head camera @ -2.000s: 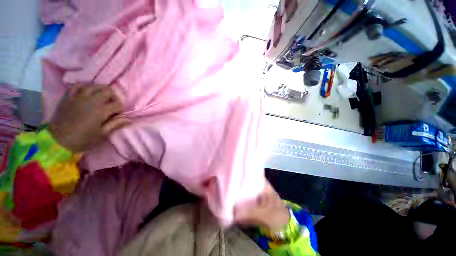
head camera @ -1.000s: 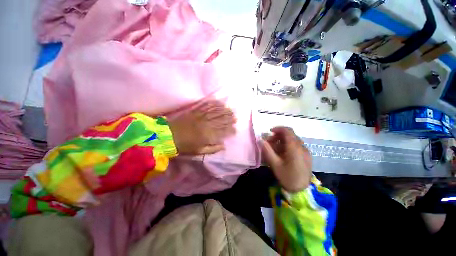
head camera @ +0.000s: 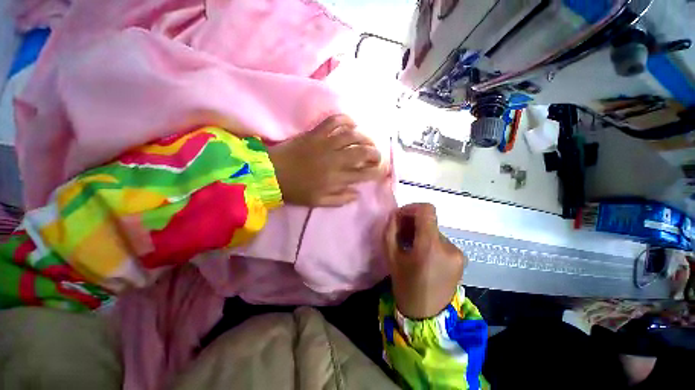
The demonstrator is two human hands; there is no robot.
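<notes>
A large pink garment piece lies spread over the table left of the sewing machine and hangs over the front edge. My left hand lies on the cloth with its fingers bent, close to the bright lamp spot. My right hand is at the table's front edge, its fingers closed on the cloth's right edge. The needle area is washed out by glare. A small silver metal part lies on the machine bed.
Right of the needle are small metal parts, red and blue snips, a white scrap, a black tool and a blue box. A ruler-marked edge runs along the front. A bent wire stands behind the lamp spot.
The cloth, bunched and lifted two seconds ago, is now spread flatter. My left hand has moved right onto it. My right hand has gone from open beside the cloth's edge to closed on it.
</notes>
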